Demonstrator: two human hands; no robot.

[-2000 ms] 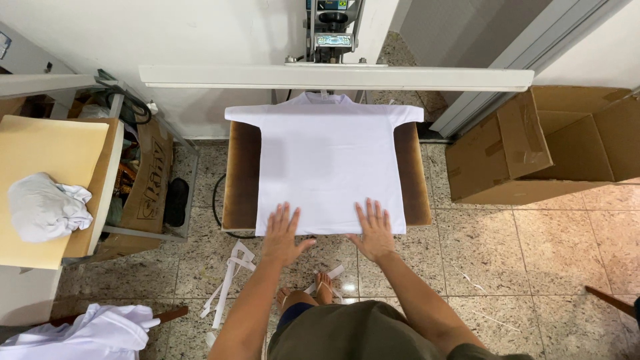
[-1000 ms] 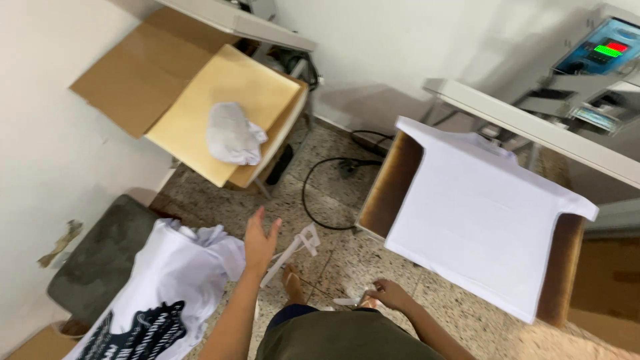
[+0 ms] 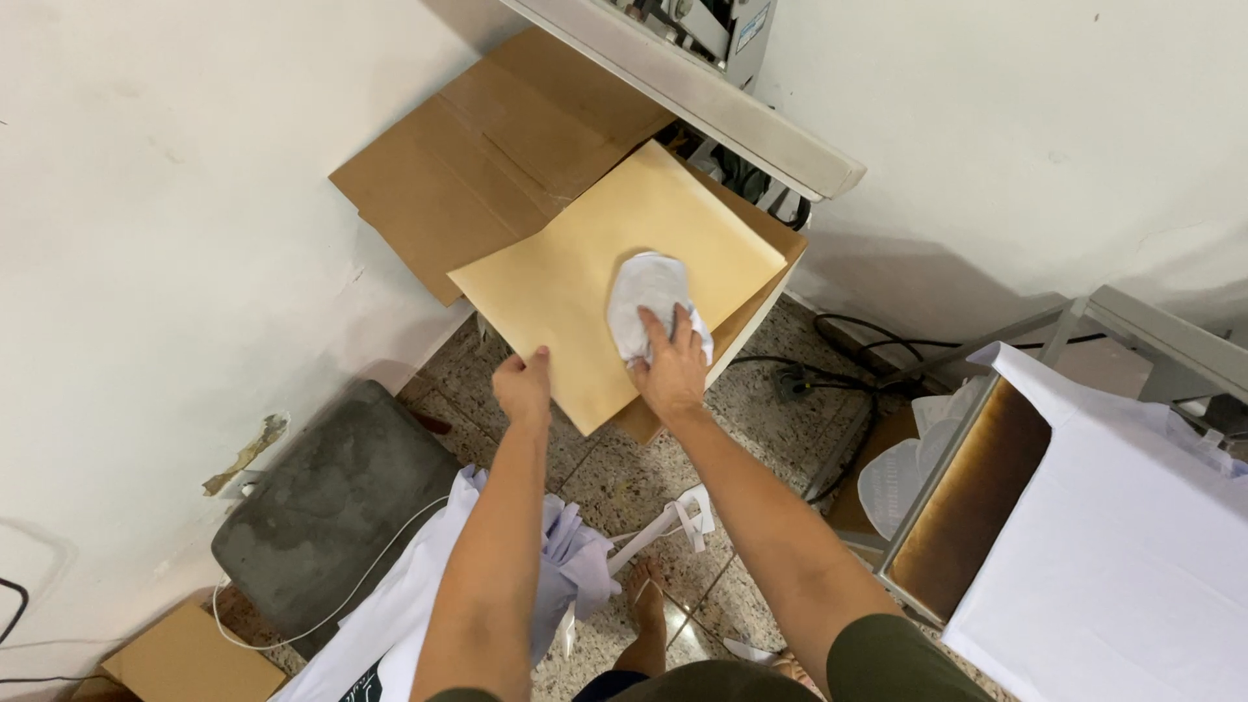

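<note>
My left hand (image 3: pixel 524 387) pinches the lower left edge of a yellowish paper sheet (image 3: pixel 575 292), thumb on top. My right hand (image 3: pixel 673 366) rests on a bundled white cloth (image 3: pixel 648 292) lying on that sheet, its fingers spread over the fabric and partly sunk into it. Under the sheet are brown cardboard (image 3: pixel 517 127) and a stand below the raised plate of a heat press (image 3: pixel 702 97). At the right, a white T-shirt (image 3: pixel 1121 507) lies over the scorched brown bed (image 3: pixel 975 497) of another press.
A dark grey padded seat (image 3: pixel 331 507) is at the lower left, with white printed garments (image 3: pixel 419 595) beside it. A small cardboard box (image 3: pixel 195 658) sits in the corner. Black cables (image 3: pixel 848 375) run between the presses. White strips (image 3: pixel 673 522) lie on the floor near a foot.
Both hands have left the T-shirt on the press, where they lay two seconds ago. One is now on the cloth, the other at the paper's edge. The view has swung left.
</note>
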